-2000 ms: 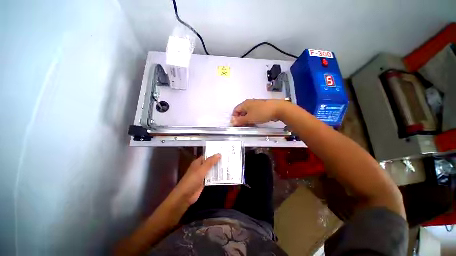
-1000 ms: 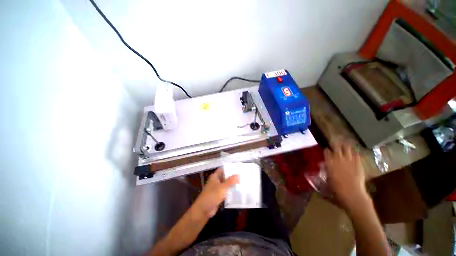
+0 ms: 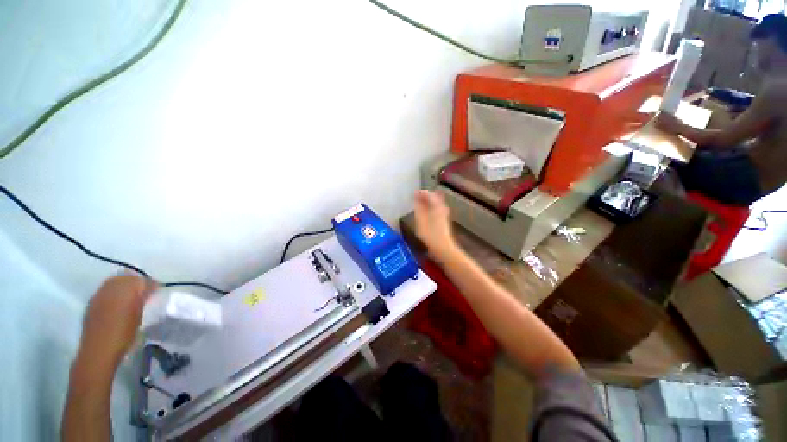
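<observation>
A white product box stands at the left end of the white sealer worktable. My left hand is blurred, with its fingers at the left side of this box; I cannot tell if it grips it. My right hand is raised in front of the shrink tunnel, blurred, with nothing seen in it. Another white box lies on the tunnel conveyor. The sealing arm runs along the sealer's front.
The blue power unit is at the sealer's right end. A red stool is below. Film scraps lie on the wooden bench. A carton of white boxes is at lower right. Another person sits at upper right.
The view has swung right and up. The box that my left hand held is out of it, and a box lies on the conveyor. My left hand has moved to the standing box; my right has risen.
</observation>
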